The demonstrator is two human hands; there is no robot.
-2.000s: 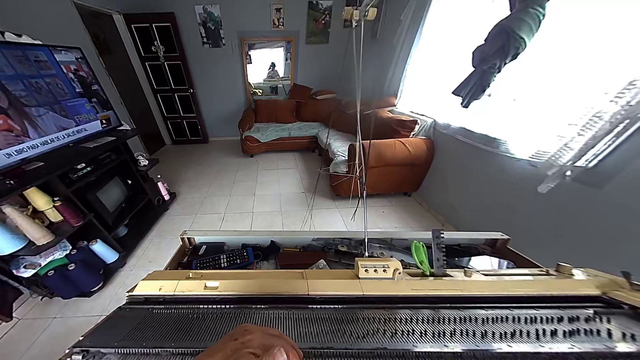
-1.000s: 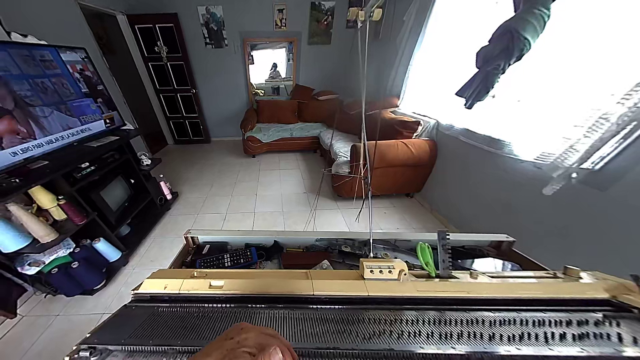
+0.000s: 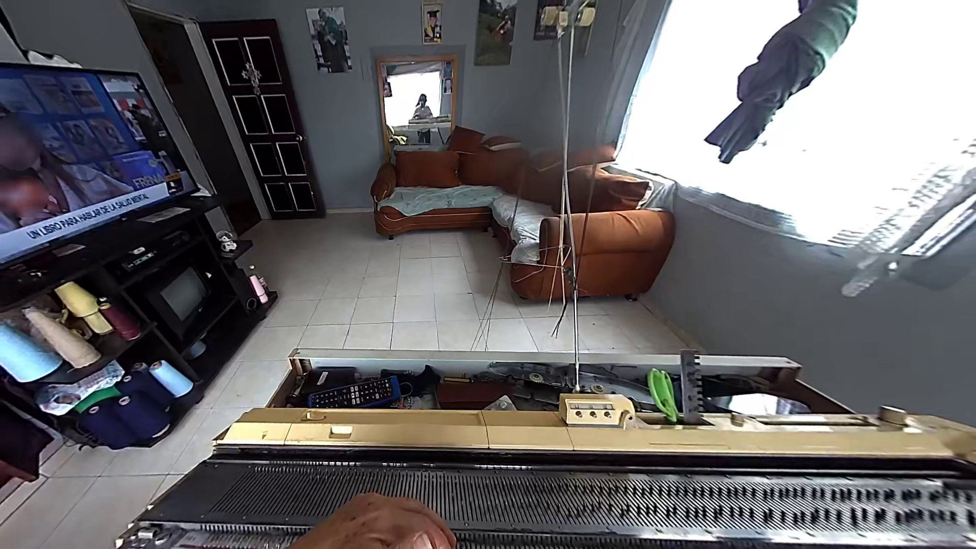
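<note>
One of my hands [image 3: 377,524] shows at the bottom edge, left of the middle, its back up and its fingers bent at the near edge of the knitting machine's needle bed [image 3: 427,488]; it seems to be my left hand. What its fingers hold is hidden. My right hand is not in view. Behind the needle bed runs the machine's cream rail [image 3: 381,431] with a row counter [image 3: 596,410]. A thin metal yarn mast [image 3: 576,335] rises behind the counter, with loose strands beside it.
Behind the rail, an open tray [image 3: 534,355] holds a remote control [image 3: 354,393], green-handled scissors [image 3: 662,393] and a dark toothed comb [image 3: 691,389]. Yarn cones [image 3: 27,354] fill a black shelf unit [image 3: 229,305] at left. An orange sofa [image 3: 610,252] stands beyond.
</note>
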